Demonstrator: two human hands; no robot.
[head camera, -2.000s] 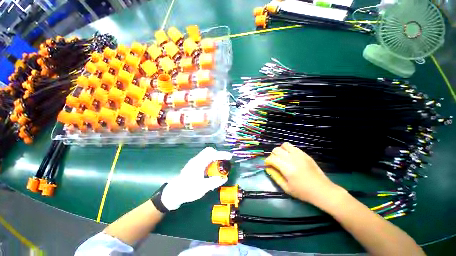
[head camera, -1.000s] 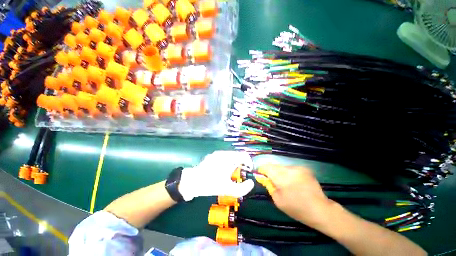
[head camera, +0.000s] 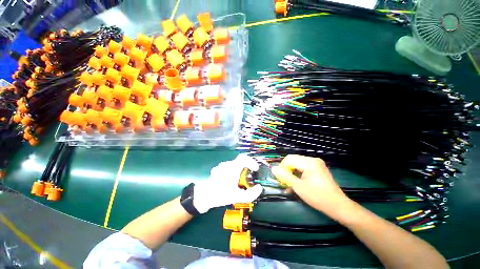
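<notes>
My gloved left hand (head camera: 223, 184) is closed around an orange connector (head camera: 245, 178), its open side facing right. My right hand (head camera: 307, 178), with yellow-orange finger cots, is just right of it. Its fingertips are pinched near thin wires (head camera: 269, 179) at the connector; whether they grip a wire or something else is too blurred to tell. Below my hands, orange connectors (head camera: 241, 244) on black cables lie side by side, the top one partly hidden by my glove. A pile of black multi-core cables (head camera: 363, 123) with fanned coloured wire ends lies behind my right hand.
A clear blister tray (head camera: 238, 68) of orange connectors stands at the back left. A heap of finished cables (head camera: 39, 79) lies beyond it. Two connector cables (head camera: 54, 193) lie at the left edge. A green fan (head camera: 447, 26) stands far right.
Since two seconds ago, my right hand has come left from the cable pile's wire ends to the connector. My left hand has turned the connector towards the right and still holds it.
</notes>
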